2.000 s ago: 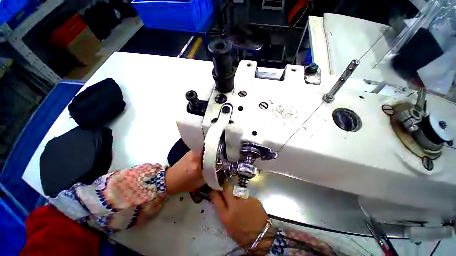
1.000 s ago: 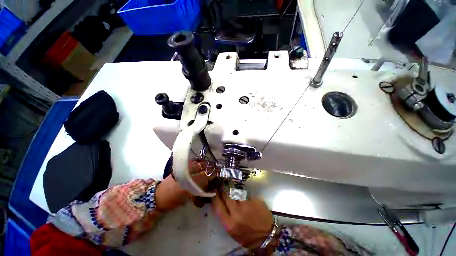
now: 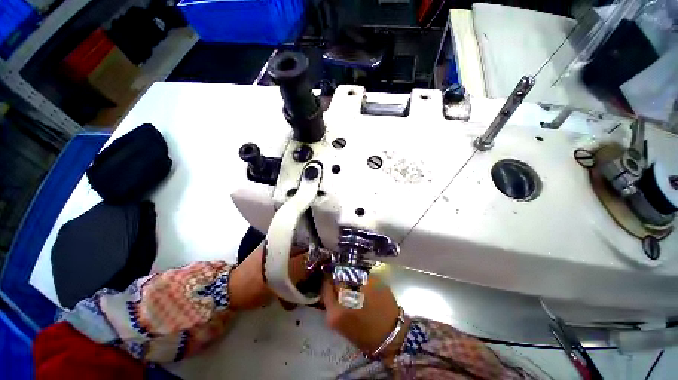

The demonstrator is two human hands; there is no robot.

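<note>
A black fabric piece point(image 3: 250, 243) shows beside the sewing machine head, partly behind it and my left hand. My left hand point(image 3: 256, 280) holds the black piece below the curved white guard point(image 3: 279, 249); its fingers are partly hidden by the guard. My right hand point(image 3: 366, 312) is at the near side of the same work, just right of the guard, its fingertips on the black fabric and partly hidden by the tension assembly point(image 3: 352, 260). The needle and presser foot are hidden.
A stack of black rounded panels point(image 3: 100, 249) lies at the left of the white table point(image 3: 195, 185), with a puffier black piece point(image 3: 131, 163) beyond it. The machine arm point(image 3: 446, 193) crosses rightward. Red-and-black snips point(image 3: 571, 346) lie right. Blue bins point(image 3: 245, 18) stand behind and left.
The view shifts between frames. Both hands stay together at the needle area, with the fingers slightly repositioned. The stack and the puffier piece stay in place on the table.
</note>
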